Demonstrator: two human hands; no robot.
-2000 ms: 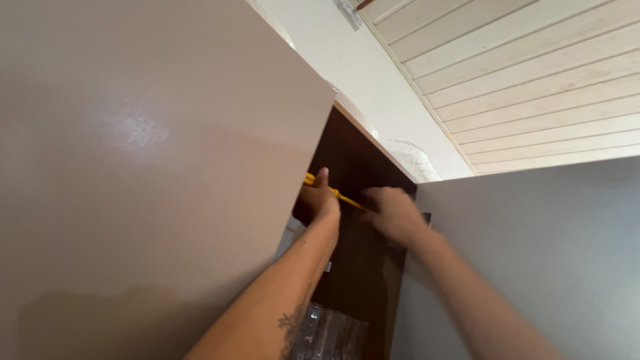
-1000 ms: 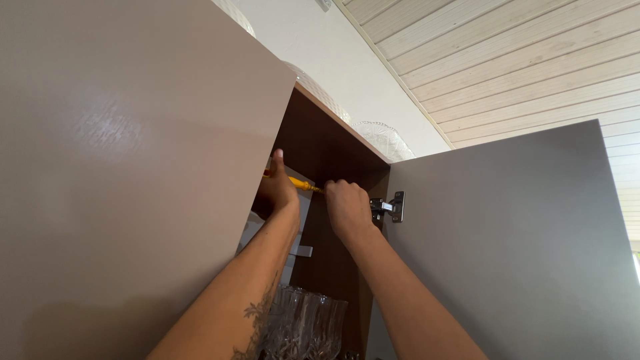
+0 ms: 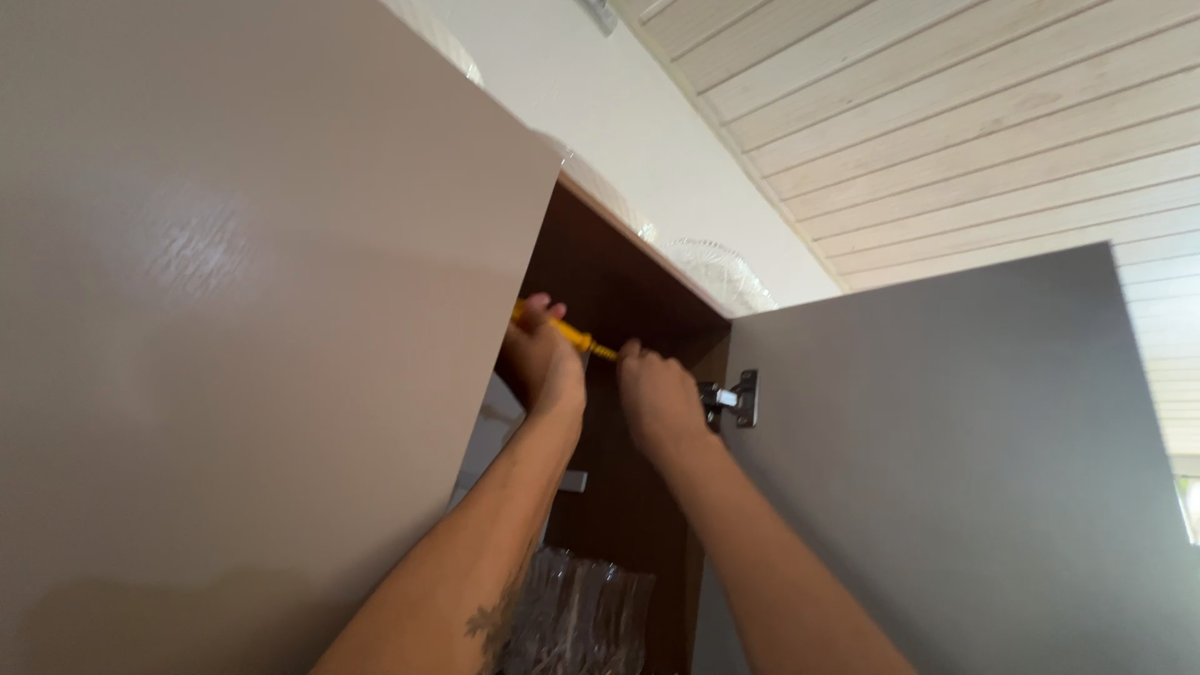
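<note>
Inside the upper part of a dark brown cabinet (image 3: 609, 253), my left hand (image 3: 546, 361) is closed round the yellow handle of what looks like a screwdriver (image 3: 574, 335). The tool points right, toward my right hand (image 3: 658, 389), whose fingers are closed at its far end. The tip and whatever it meets are hidden by those fingers. Just right of my right hand, a metal cabinet hinge (image 3: 731, 398) joins the cabinet side to the open grey door (image 3: 919, 422).
A large grey-brown door panel (image 3: 262, 281) fills the left side. Several clear glasses (image 3: 581, 609) stand below my hands, near a light bracket (image 3: 574, 482). Clear patterned glassware (image 3: 717, 267) sits atop the cabinet, beneath a sloping wooden plank ceiling (image 3: 919, 141).
Both hands stay at the yellow tool inside the cabinet. The right hand, blurred and spread near the tool two seconds ago, is now closed at its end. The view has shifted.
</note>
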